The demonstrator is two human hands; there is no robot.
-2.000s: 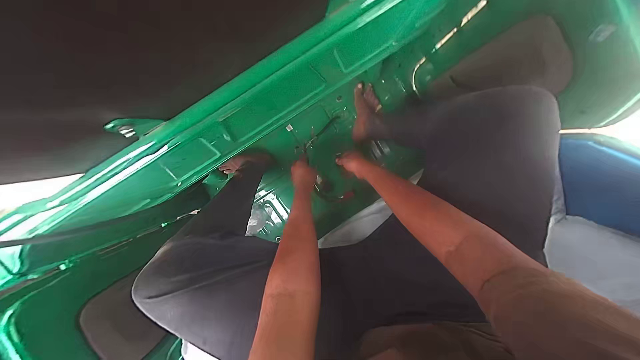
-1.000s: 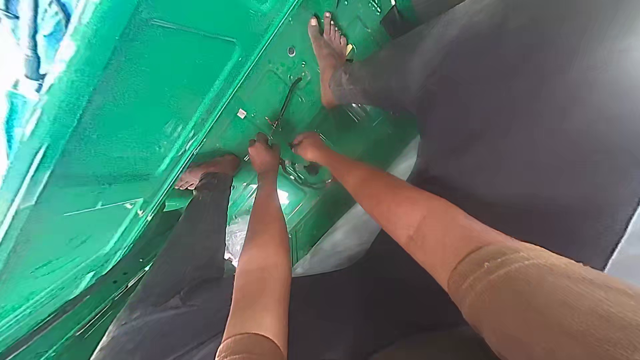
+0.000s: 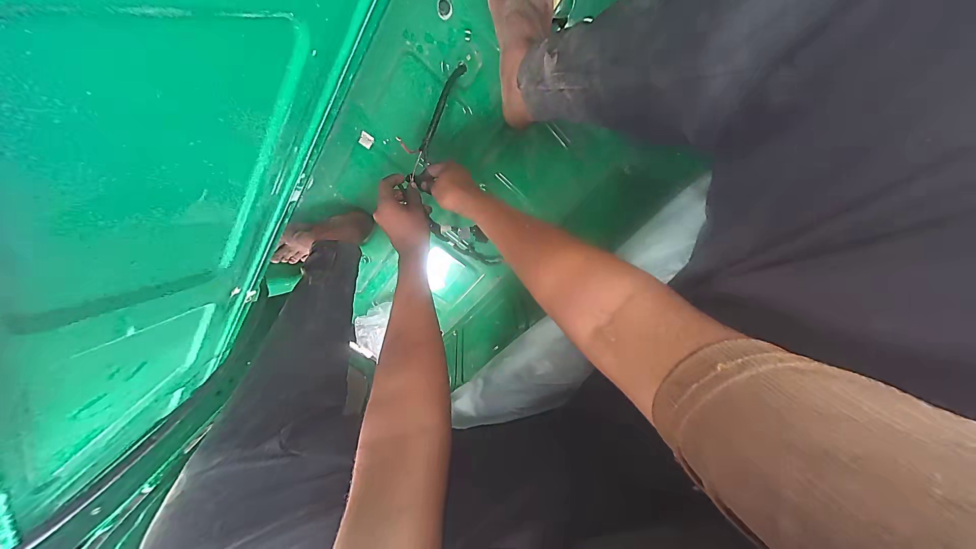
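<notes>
A black wire harness comes out of a hole in a green painted metal panel and runs down to both hands. My left hand pinches thin wires at its lower end. Close against it, my right hand grips a small dark piece at the same wires; its exact kind cannot be told. A short red wire sticks out just above my fingers. More dark cable lies below my hands on the green metal.
My bare feet rest on the metal, one at the left, one at the top. A large green panel rises at the left. A whitish sheet lies beneath my right forearm. A small white piece is on the metal.
The view has turned and come nearer to the green metal. My hands, apart in the earlier frames, are now close together at the wires.
</notes>
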